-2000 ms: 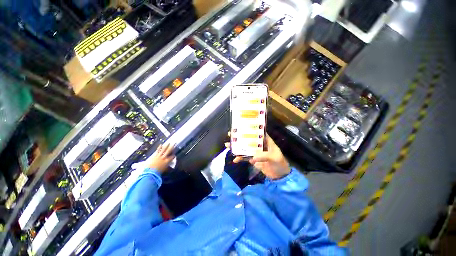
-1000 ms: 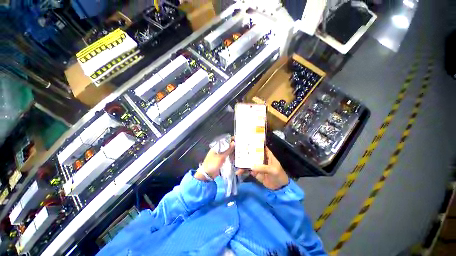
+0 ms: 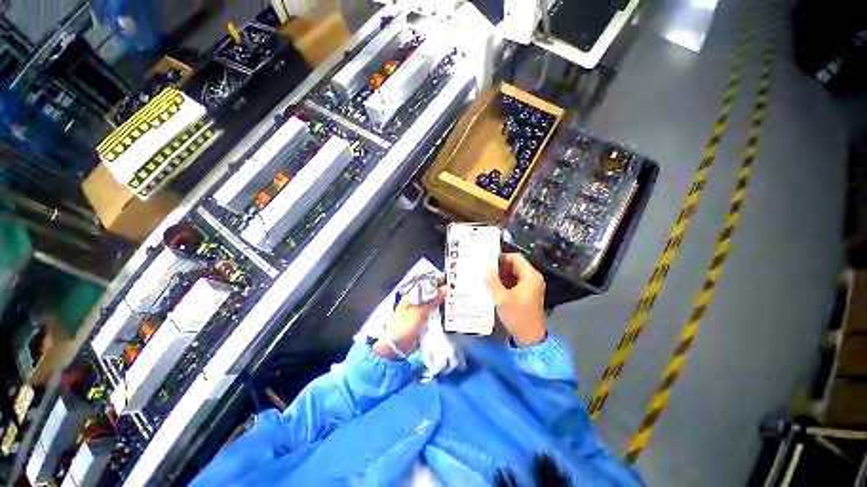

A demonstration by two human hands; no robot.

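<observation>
A smartphone [image 3: 472,279] with a bright white screen showing a list stands upright in front of my chest. My right hand [image 3: 520,297] is at the phone's right edge, with the thumb over the screen. My left hand [image 3: 413,319] is at the phone's lower left edge and holds crumpled white gloves [image 3: 439,348], which hang down below the phone. Whether the left fingers also grip the phone is partly hidden by the cloth.
The conveyor rail [image 3: 323,228] runs diagonally on the left, with power supply boards [image 3: 285,195] in a row. A component carton [image 3: 466,181] and clear blister trays [image 3: 575,204] lie ahead right. Yellow-black lane tape [image 3: 699,228] crosses the floor. A striped tray [image 3: 157,143] stands beyond the line.
My left hand has left the rail and come to the phone with the gloves. The phone screen has changed from chat bubbles to a list. The view has shifted, moving the line and carton leftward.
</observation>
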